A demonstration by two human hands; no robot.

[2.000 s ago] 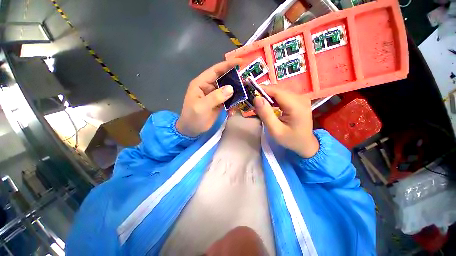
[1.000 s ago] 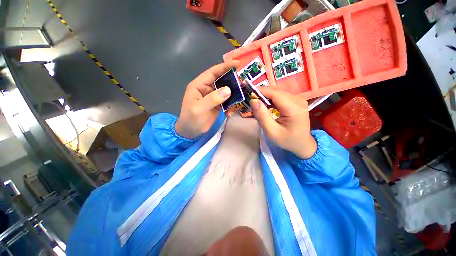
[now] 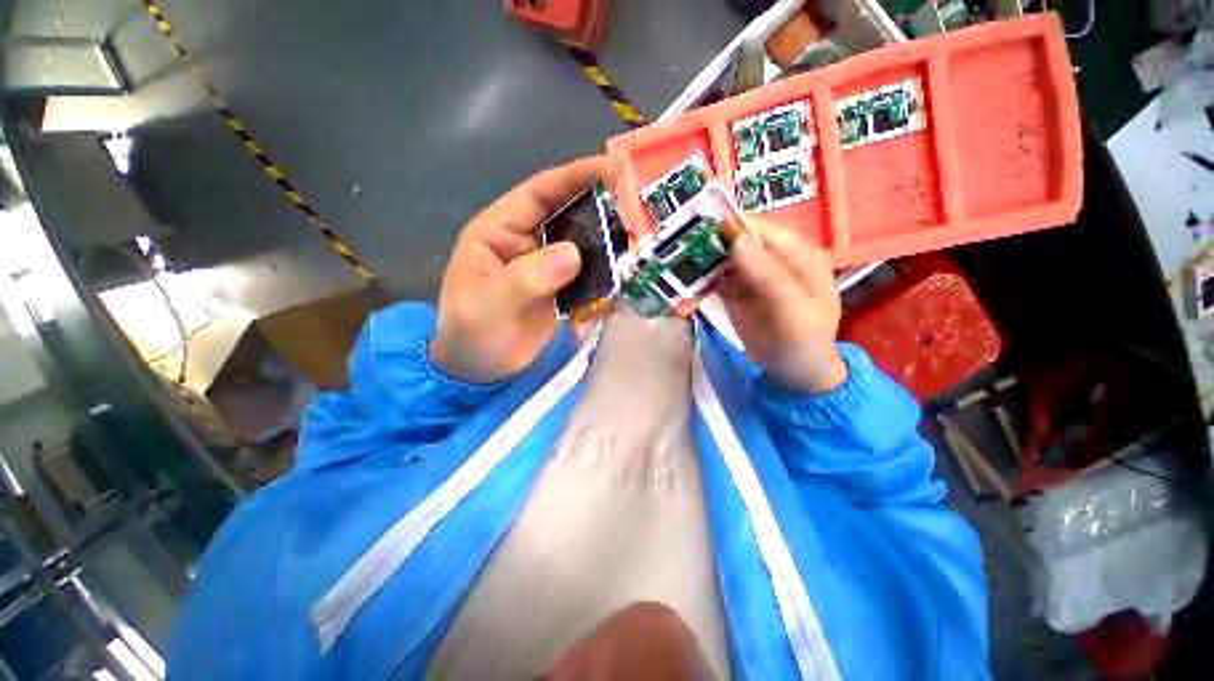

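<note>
My left hand (image 3: 503, 273) grips a dark display module (image 3: 582, 253) by its edges, thumb on its face; a bit of orange shows at its lower end. My right hand (image 3: 786, 295) grips a green circuit board in a white frame (image 3: 679, 253), its component side facing up and tilted. The board's left edge is close beside the display; whether they touch is hard to tell. Behind the hands is the salmon-red parts tray (image 3: 953, 146), divided into compartments. Several green boards in white frames lie in it, one (image 3: 880, 112) in the third compartment.
A white bin (image 3: 719, 69) with mixed items is under the tray. A red stool (image 3: 929, 329) stands below the tray at right. Clear plastic bags (image 3: 1116, 539) are at lower right. A red container (image 3: 559, 19) is at the top. A cardboard box (image 3: 286, 349) stands at left.
My right hand has turned the held board from nearly edge-on to showing its green side. My left hand has shifted slightly left with the display.
</note>
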